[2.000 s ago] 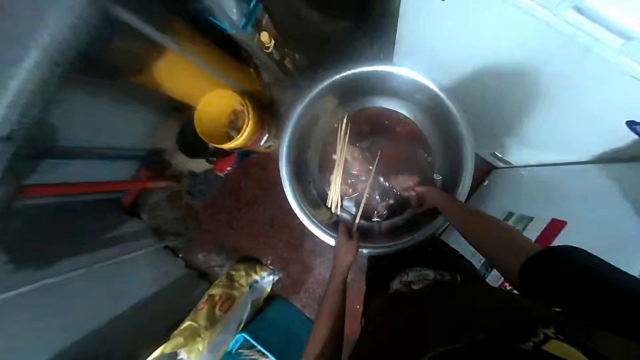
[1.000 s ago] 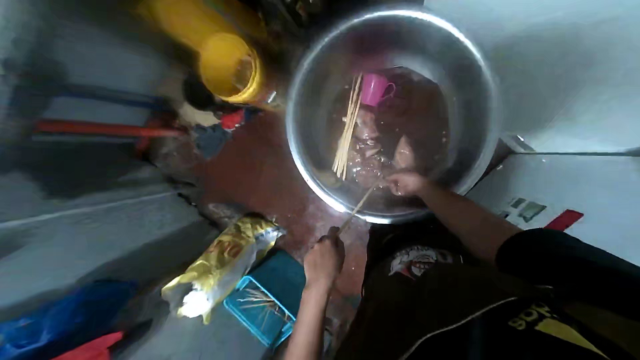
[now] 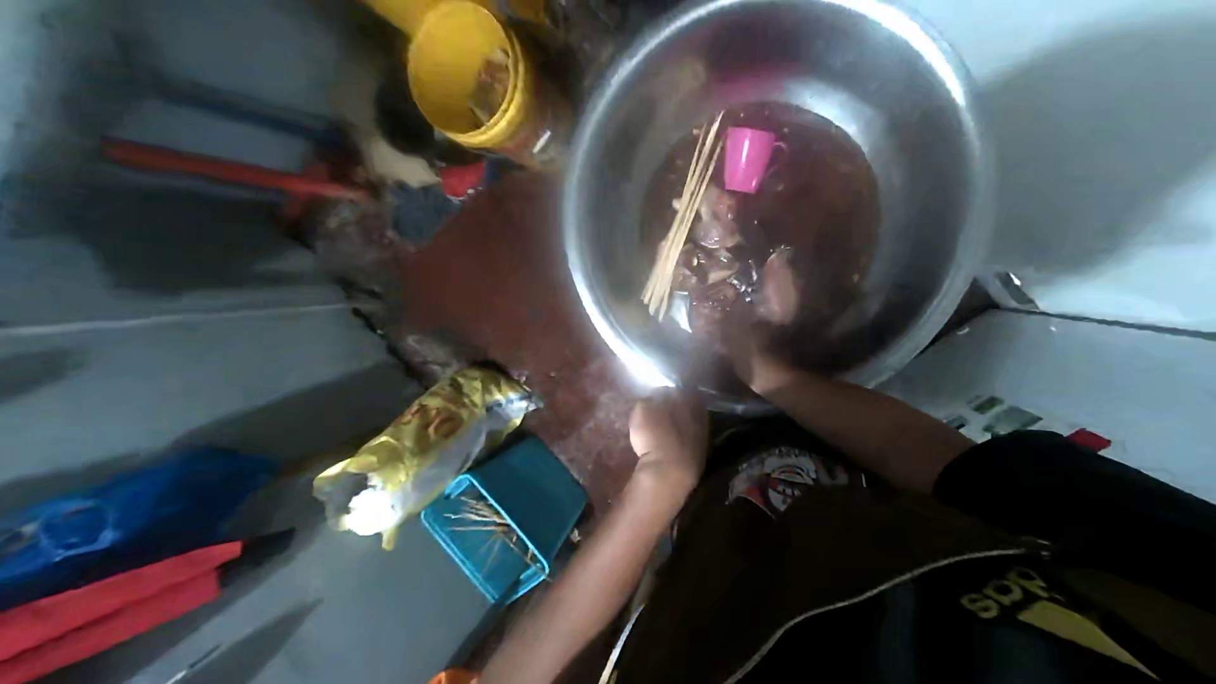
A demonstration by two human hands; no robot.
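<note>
A large metal basin (image 3: pixel 589 237) holds reddish liquid, pieces of raw meat (image 3: pixel 717 285) and a pink plastic mug (image 3: pixel 749 160). Several thin wooden skewers (image 3: pixel 686 218) lie in a bundle at the left of the meat. Over the basin's near edge, my left hand (image 3: pixel 669 426) is closed; blur hides what it grips, though a skewer shows in it one second ago. My right hand (image 3: pixel 760 366) is low inside the basin beside the meat, its fingers blurred and dark, so its hold cannot be made out.
Left of the basin stands a yellow bucket (image 3: pixel 518 104) with something inside. A gold foil bag (image 3: pixel 432 427) lies on the reddish floor (image 3: pixel 494 256), beside a teal plastic container (image 3: pixel 532 494) holding thin sticks. Blue (image 3: pixel 171 499) and red (image 3: pixel 114 598) items are at the lower left.
My left hand has moved from beside the basin up to its near rim since one second ago. The pink mug, not visible two seconds ago, shows in the basin. The view has shifted.
</note>
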